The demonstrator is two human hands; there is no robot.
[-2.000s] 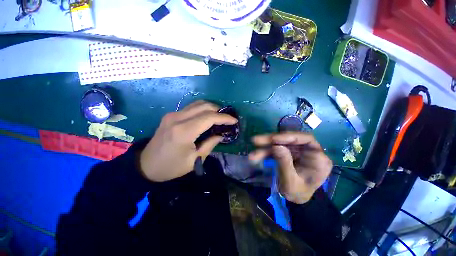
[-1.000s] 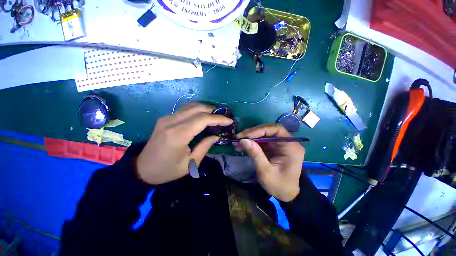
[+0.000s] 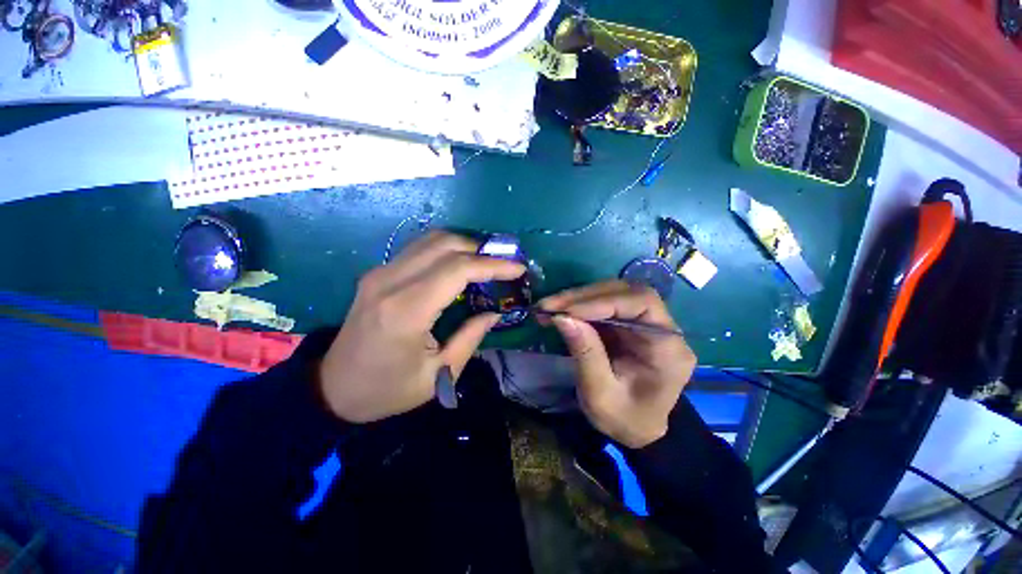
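Note:
My left hand (image 3: 392, 320) holds a small round black housing (image 3: 501, 294) between thumb and fingers, above the mat's near edge. Its open side faces up and shows small parts inside. A dark band (image 3: 446, 388) is on a finger of my left hand. My right hand (image 3: 628, 364) holds thin dark tweezers (image 3: 628, 324) like a pen. Their tip is at the lower right rim of the housing; whether it touches cannot be told.
A glossy round unit (image 3: 210, 253) and tape pieces (image 3: 241, 308) lie at left. A round part with a wired block (image 3: 697, 268) lies at right. Behind are a yellow tray (image 3: 686, 95), green screw box (image 3: 744, 144) and solder reel (image 3: 448, 54). An orange-and-black tool (image 3: 913, 269) rests far right.
My right hand has come in to the housing with the tweezers since the earliest frame. Since the middle frame the housing has tilted, showing more of its inside, and the tweezers' angle has changed slightly.

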